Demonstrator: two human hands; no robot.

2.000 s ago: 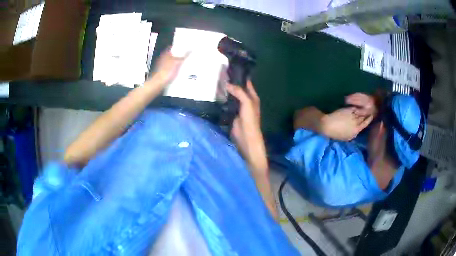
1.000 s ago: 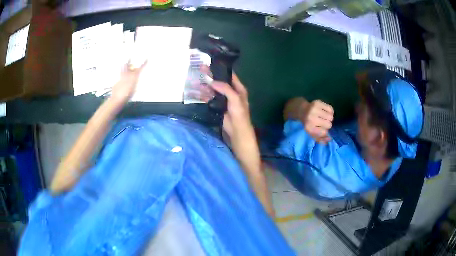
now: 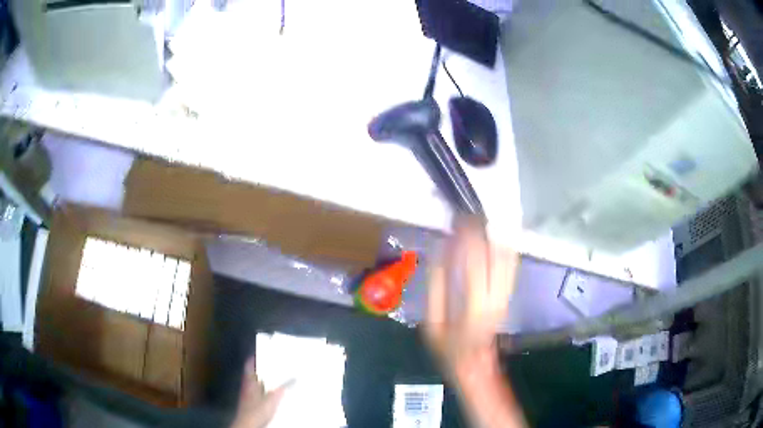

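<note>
The black barcode scanner [image 3: 418, 134] lies on the white shelf, its handle pointing down towards me. My right hand [image 3: 470, 292] is blurred, with fingers spread at the handle's lower end, and shows no firm grip on it. My left hand [image 3: 259, 403], cut off by the bottom edge, holds the left side of overexposed white product boxes [image 3: 308, 376], thumb over the top. Whether this is one box or a stack is unclear. A white piece with a printed label [image 3: 417, 405] lies on the dark green mat between my hands.
The open carton [image 3: 125, 351] at left holds white boxes in a row. An orange-red tape dispenser [image 3: 386, 288] sits below the shelf edge. The shelf bears a black mouse [image 3: 473, 131] and a large pale machine [image 3: 619, 125]. Another person's blue cap [image 3: 657, 410] shows at lower right.
The view has tilted up to the shelf. My right hand has moved from the mat up to the shelf, and the scanner now lies there. My left hand stays at the white boxes.
</note>
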